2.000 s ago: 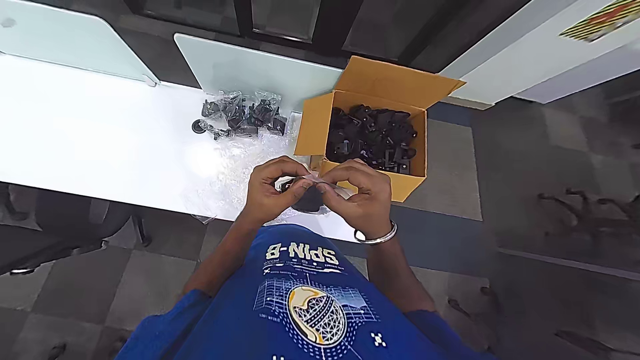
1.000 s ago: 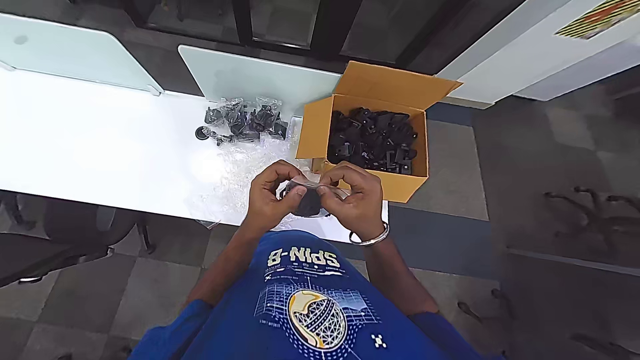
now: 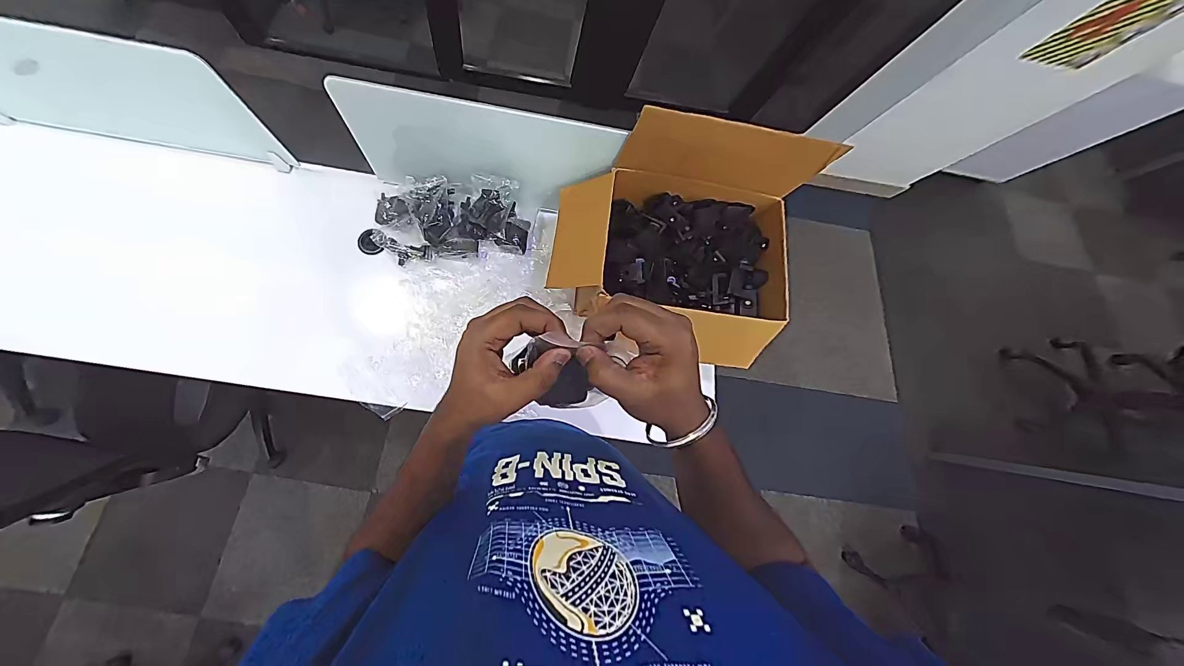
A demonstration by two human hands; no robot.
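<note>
My left hand (image 3: 507, 363) and my right hand (image 3: 647, 359) meet at the table's near edge, fingertips and thumbs pinching the top of a clear plastic bag (image 3: 566, 342). Inside the bag hangs a black part (image 3: 562, 381), its exact kind hidden by the fingers and film. Beyond my left hand lies a heap of crumpled clear plastic bags (image 3: 435, 319). Behind that heap sit several black parts in clear bags (image 3: 453, 217). To the right, an open cardboard box (image 3: 740, 338) holds many black plastic parts (image 3: 686, 250).
The white table (image 3: 185, 268) stretches to the left, with frosted partition panels (image 3: 462, 129) along its back. A black chair (image 3: 120, 444) stands at the near left side. The box's left flap (image 3: 581, 231) leans out over the tabletop.
Both hands stay close together at the bag. The black part below the fingers shows more than two seconds ago.
</note>
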